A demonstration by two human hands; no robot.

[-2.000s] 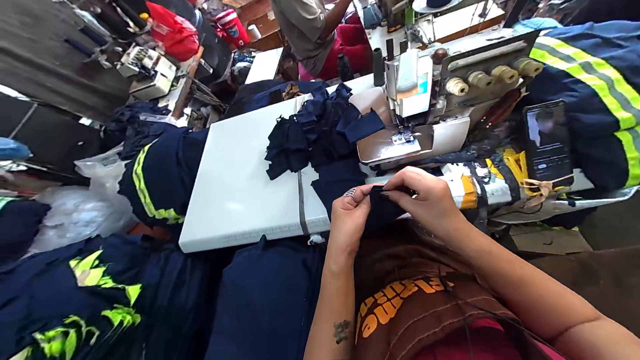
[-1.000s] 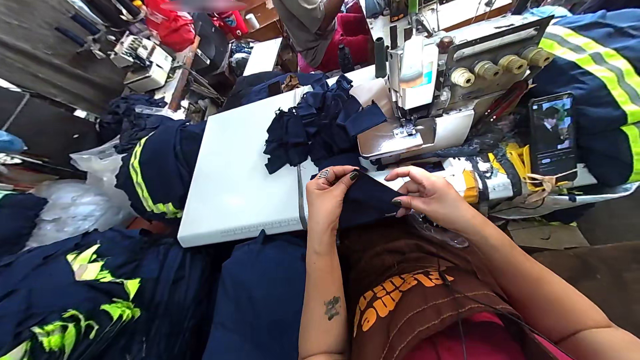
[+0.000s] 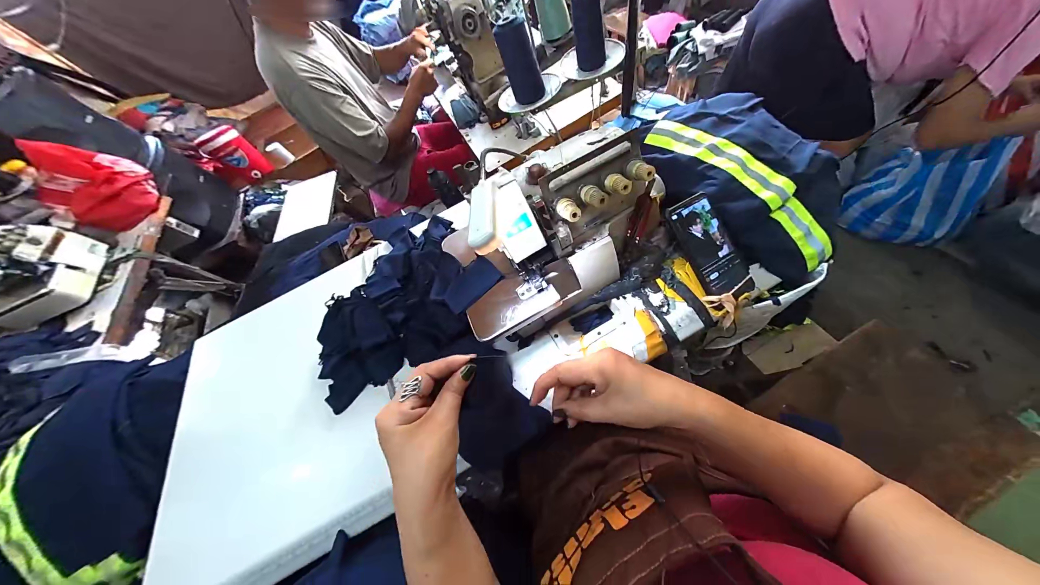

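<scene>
My left hand (image 3: pixel 426 410), with a ring and dark nail polish, pinches a thin dark thread between thumb and forefinger; the thread runs toward the right. To its right is my right hand (image 3: pixel 613 390), fingers curled, near the edge of a navy fabric piece (image 3: pixel 500 414); whether it grips anything is hard to tell. The navy fabric hangs between and below my hands, over my brown apron (image 3: pixel 617 504). Just beyond stands an overlock sewing machine (image 3: pixel 528 244). A heap of navy fabric pieces (image 3: pixel 382 317) lies left of its presser foot (image 3: pixel 532 286).
The white tabletop (image 3: pixel 268 439) extends to the left. A smartphone (image 3: pixel 708 244) leans right of the machine, beside navy garments with reflective strips (image 3: pixel 731 162). One person (image 3: pixel 333 89) works at another machine behind; another person (image 3: pixel 934 65) is at the upper right.
My left hand has left the navy fabric piece it held up a second ago and now pinches a thread. The view has turned toward the right.
</scene>
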